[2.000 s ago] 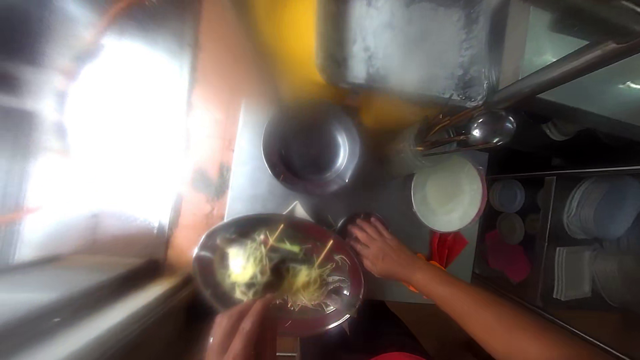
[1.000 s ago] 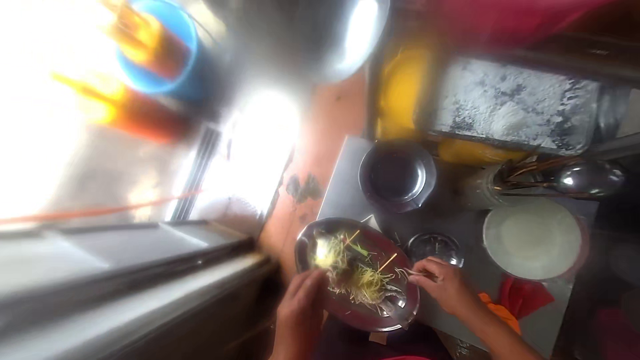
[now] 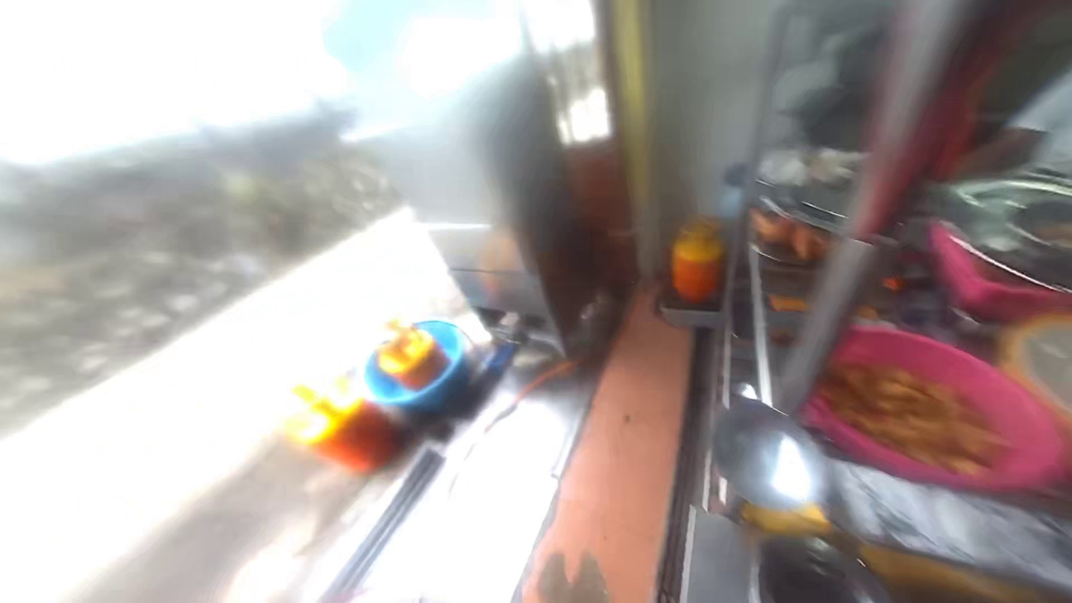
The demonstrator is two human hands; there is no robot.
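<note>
Neither my left hand nor my right hand shows in the head view, so what they hold or touch is hidden. The plate of shredded food is out of frame too. At the bottom right, the dark round bowl (image 3: 812, 574) is cut off by the frame edge. Just above it is a shiny rounded metal vessel (image 3: 770, 456). A pink basin (image 3: 1017, 419) holding brown pieces of food lies to the right, beside a tray with white powder (image 3: 913, 511).
An orange ledge (image 3: 632, 419) runs up the middle. Beyond it on the left are a blue basin (image 3: 456, 377) and a blurred orange container (image 3: 356, 435). An orange jar (image 3: 697, 260) stands by the wall. A slanted metal post (image 3: 825, 327) rises before racks of food.
The view has swung up and left, taking both hands and the plate out of frame. One second ago my left hand was at the plate's rim and my right hand at its other side.
</note>
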